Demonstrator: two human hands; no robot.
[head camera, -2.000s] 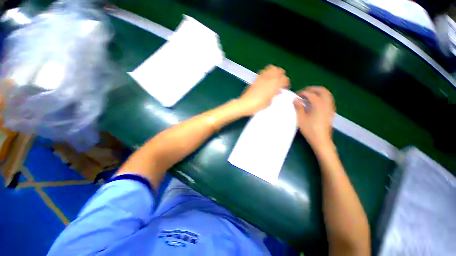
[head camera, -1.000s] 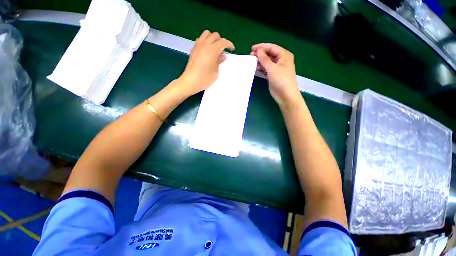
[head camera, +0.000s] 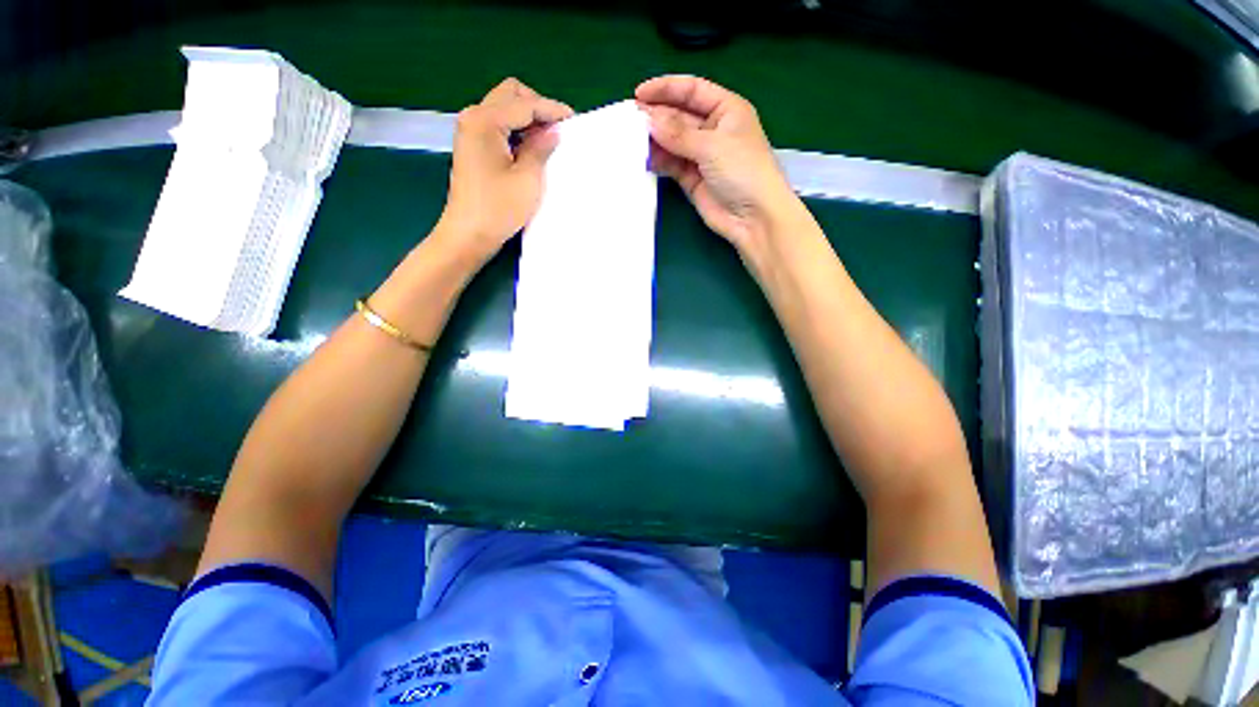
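Note:
A long narrow white leaflet (head camera: 583, 276) lies upright in front of me on the dark green bench, its upper end at the pale metal strip. A second sheet edge shows at its lower right corner. My left hand (head camera: 504, 159) pinches its upper left corner. My right hand (head camera: 718, 152) pinches its upper right corner between thumb and finger. A slanted pile of white folded leaflets (head camera: 228, 200) stands to the left of my hands, its many edges fanned on its right side.
A film-wrapped silvery tray (head camera: 1132, 387) stands on the right of the bench. A crinkled clear plastic bag (head camera: 62, 401) is at the left edge. A green belt (head camera: 552, 49) runs beyond the metal strip (head camera: 884, 181). White papers (head camera: 1229, 649) show at the lower right.
The view has turned, so the tray shows more fully than at first. Both hands still hold the leaflet's top; its upper edge now slants and a second layer shows at the bottom.

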